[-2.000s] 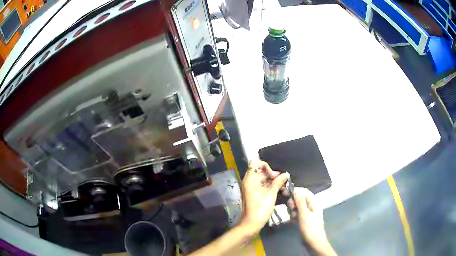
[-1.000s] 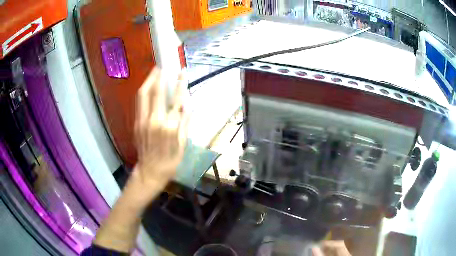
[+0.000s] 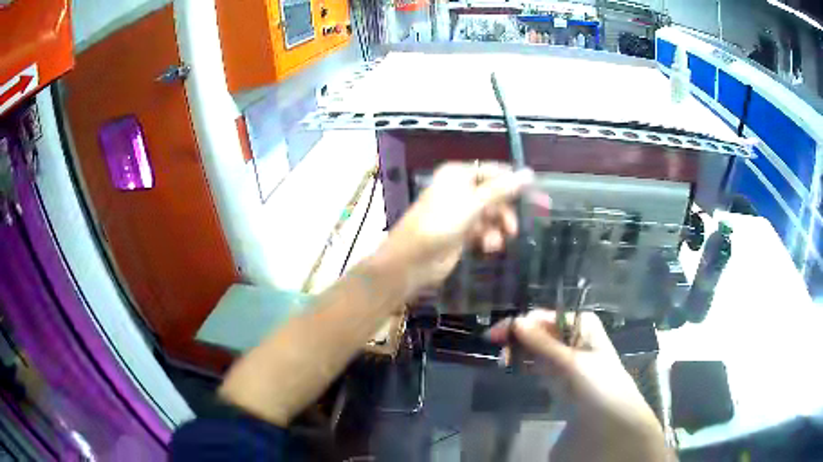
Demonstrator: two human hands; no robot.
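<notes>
A long black strap (image 3: 509, 117) runs from the white machine top down over the perforated rail (image 3: 433, 123) and in front of the machine. My left hand (image 3: 474, 212) grips it at its middle, blurred. My right hand (image 3: 564, 347) is lower, at the strap's lower part, with its fingers closed around it. A slim silver metal tool (image 3: 577, 302) sticks up from my right hand. The edge painting machine (image 3: 623, 203) stands behind both hands, its dark red panel below the rail. The strap's lower end is hard to make out.
A dark bottle (image 3: 708, 271) and a black pad (image 3: 701, 394) are on the white table at right. A grey-green stool (image 3: 253, 318) stands at lower left. The orange control box (image 3: 280, 41), orange door (image 3: 149, 180) and purple strip curtain (image 3: 86, 343) are at left.
My left hand has moved right from the raised open position and now grips the strap. The strap has swung from lying sideways across the machine top to hanging upright. My right hand has risen into view.
</notes>
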